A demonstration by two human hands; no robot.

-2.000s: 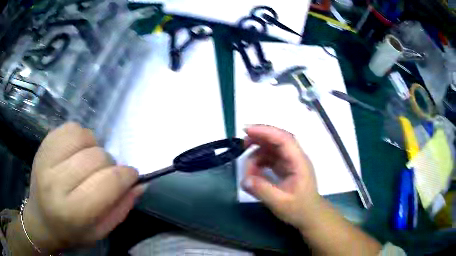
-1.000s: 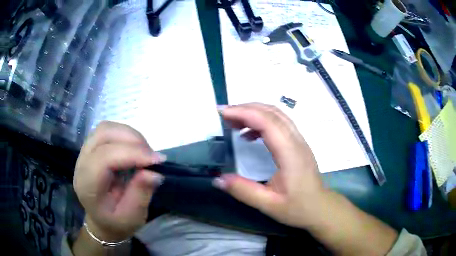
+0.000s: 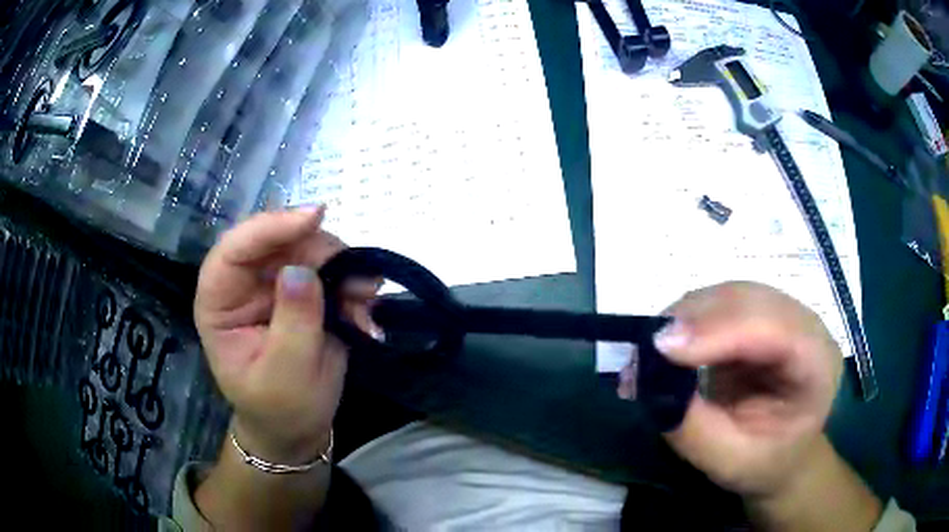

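Observation:
A black ring-arm part is held level across the front, ring at left and socket end at right. My left hand holds the ring by its left edge, with fingertips behind and inside it. My right hand pinches the socket end. A small metal fitting lies on the right inspection sheet. A digital caliper lies on the same sheet, its scale running down to the right.
Stacked clear blister trays stand at left. More trays with black parts are below them. Another printed sheet lies in the middle. Sample parts are at the top. A pen, white roll and blue tool are at right.
The ring has come into my left hand and the socket end into my right; earlier my left hand held the arm. My right hand has moved right. The view has shifted left.

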